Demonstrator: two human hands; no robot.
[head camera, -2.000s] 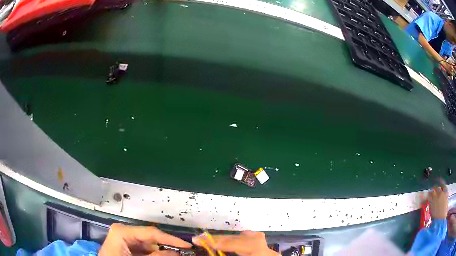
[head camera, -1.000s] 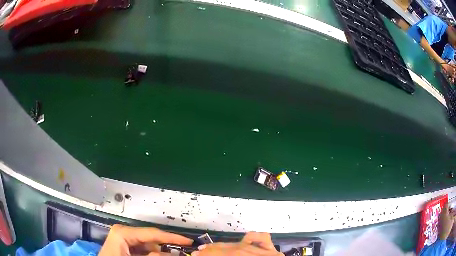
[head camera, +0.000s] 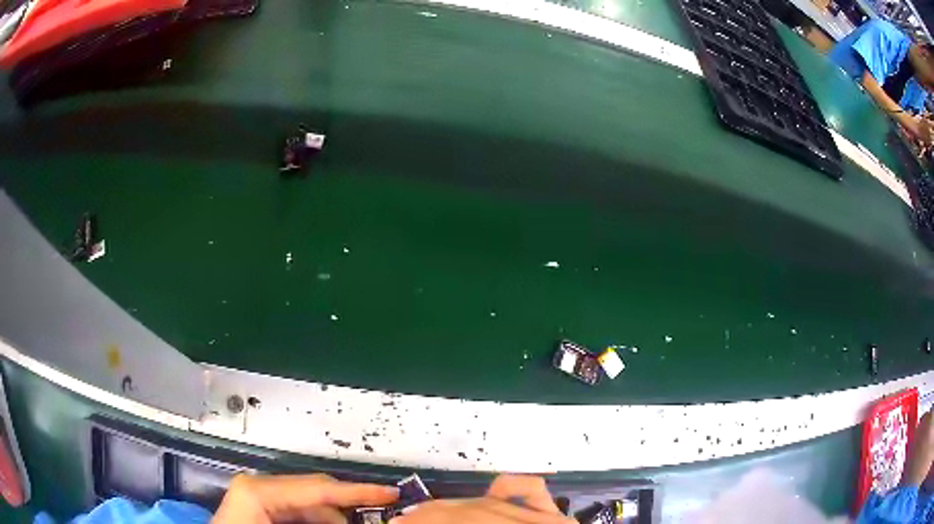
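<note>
My left hand (head camera: 292,498) is at the bottom edge, its fingers closed on a small dark electronic unit (head camera: 373,515). My right hand (head camera: 490,508) is beside it, also at the unit; its lower part is cut off by the frame. A small dark piece with a pale edge (head camera: 413,491) sticks up between the hands. Whether my right hand holds the yellow tool is hidden. A black compartment tray (head camera: 131,463) lies under and behind the hands, with another unit (head camera: 614,511) in its right end.
The green belt (head camera: 440,225) carries a unit with a silver-white battery (head camera: 579,362), dark units (head camera: 297,150) and white specks. A black tray (head camera: 763,87) lies across the far rail. A neighbour's hand (head camera: 923,450) is beside a red tray (head camera: 887,447). Another person is far right. A grey post stands left.
The units on the belt have moved right. The yellow tool seen earlier between my hands no longer shows, and a dark piece now sticks up there. The neighbour's hand has drawn back from the belt.
</note>
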